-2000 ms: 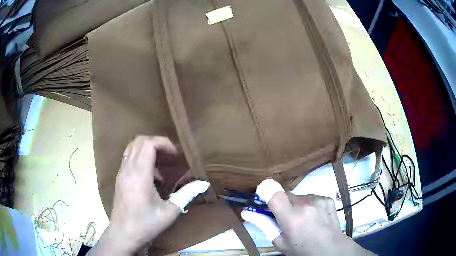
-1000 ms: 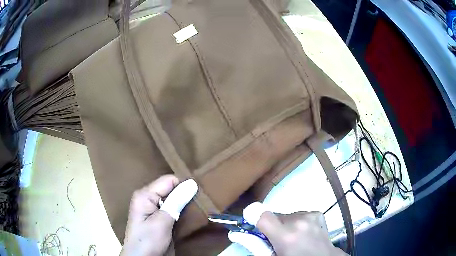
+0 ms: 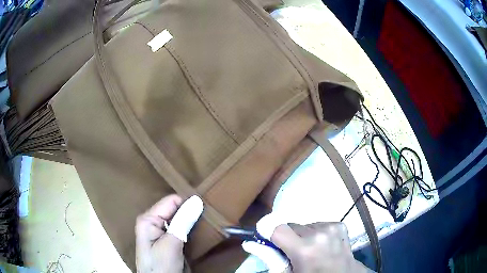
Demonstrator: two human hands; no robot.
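Note:
A brown tote bag (image 3: pixel 160 96) lies on its side with its opening towards me, lower right, showing a redder-brown inside. A pale label (image 3: pixel 160 40) sits on its centre seam. My left hand (image 3: pixel 165 229), with a white cover on the thumb, pinches the bag's edge beside the strap. My right hand (image 3: pixel 304 248), with white-covered fingers, holds blue-handled snips (image 3: pixel 256 236). The blade tips point left and touch or nearly touch the strap at the opening's edge. Whether a thread is between the blades cannot be seen.
Black tangled cord (image 3: pixel 398 181) with a green bit lies on the table's right side. White sheets (image 3: pixel 320 192) lie under the bag. Thread scraps (image 3: pixel 59 264) are at lower left. Another brown bag (image 3: pixel 42 48) and bunched straps (image 3: pixel 34 133) are at left. The table's edge curves at right.
The bag has turned and shifted left in view, and its opening shows wider than two seconds ago. My left hand has moved from reaching at the opening to pinching its edge. The snips stay in my right hand.

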